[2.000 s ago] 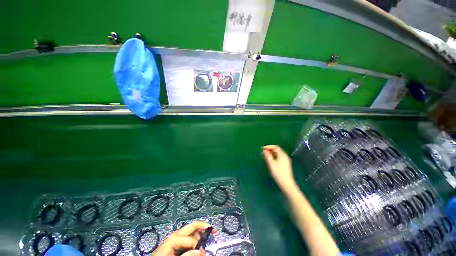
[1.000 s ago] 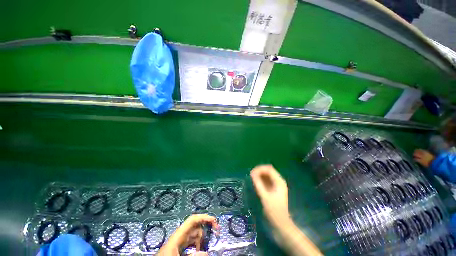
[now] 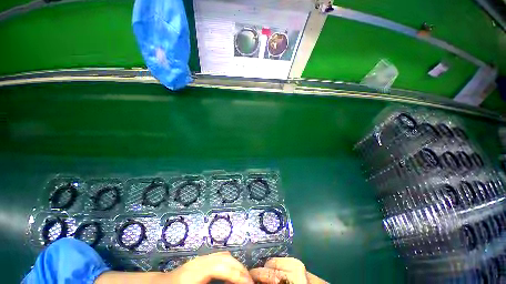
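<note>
A clear blister tray [image 3: 41, 213] lies flat on the mat at the lower left. Black rings, such as this black ring [image 3: 221, 229], lie in the pockets of its two far rows. My left hand [image 3: 213, 269], below a blue sleeve cover [image 3: 66, 263], reaches over the tray's near part at the lower edge. My right hand [image 3: 282, 270] meets it at the tray's near right, cut off by the picture's edge. The fingertips of both hands are together and mostly hidden. Whether they hold a ring cannot be told.
Stacked blister trays [image 3: 413, 222] with black rings lean at the right. Behind the mat [image 3: 233, 130] stand green panels with a crumpled blue plastic cover [image 3: 162, 41], a work instruction sheet [image 3: 222, 66] and a small clear bag [image 3: 381, 75].
My right hand has come from the mat beside the tray down to my left hand. My left hand has moved nearer the lower edge, uncovering a ring in the second row. The view has tilted down.
</note>
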